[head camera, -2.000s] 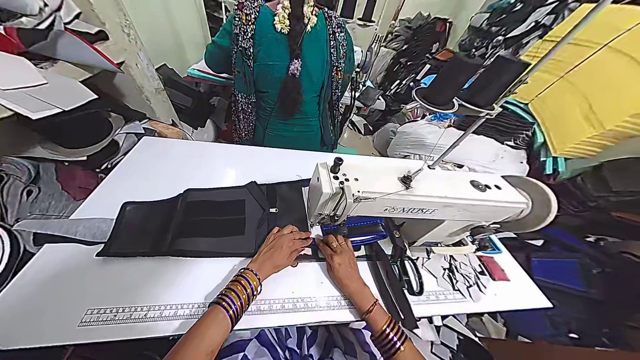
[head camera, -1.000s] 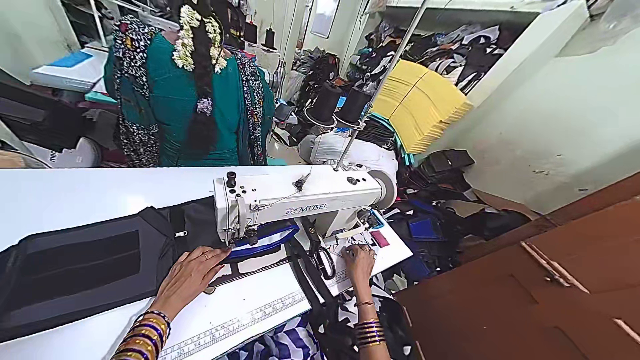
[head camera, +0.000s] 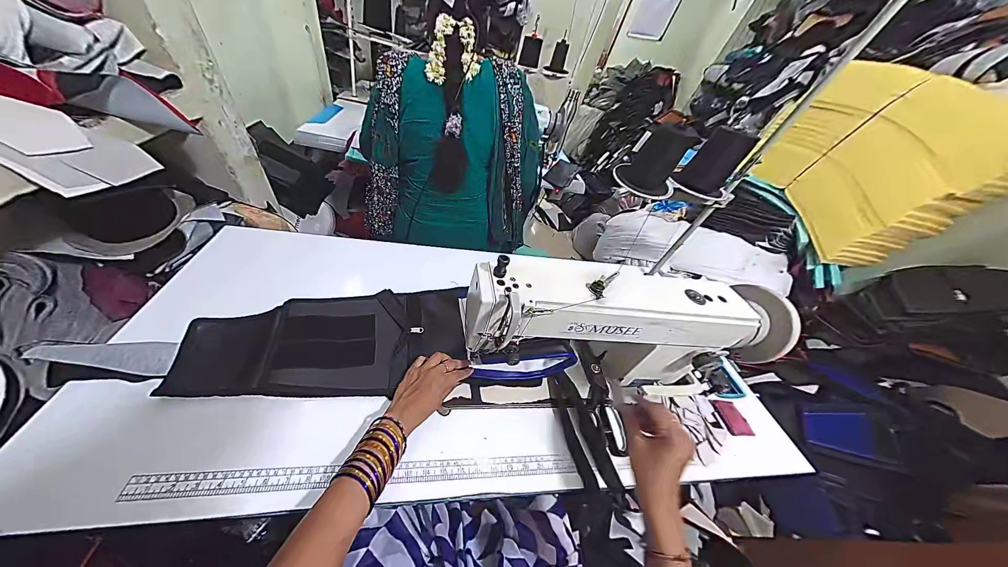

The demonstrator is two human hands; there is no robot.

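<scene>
My left hand [head camera: 428, 386] rests on the right part of a black fabric piece [head camera: 323, 346], its fingertips just before the needle area of a white sewing machine [head camera: 614, 311]. Blue-edged material [head camera: 528, 367] lies under the machine arm. My right hand [head camera: 660, 437] is blurred over the table to the right, by black straps [head camera: 579, 441] and black-handled scissors [head camera: 613, 429]; a small pale thing shows at its fingertips, and whether it is held cannot be told.
A ruler [head camera: 315, 477] lies along the front of the white table [head camera: 236, 441]. Fabric scraps [head camera: 697, 421] and a maroon piece [head camera: 734, 417] are at the right. Black thread cones [head camera: 718, 157] stand behind the machine. A person in green [head camera: 453, 157] sits beyond, facing away.
Two seconds ago both hands were together at the needle area. My right hand went to the scraps at the right and is now nearer the scissors. My left hand stays on the fabric. The view swung right and back.
</scene>
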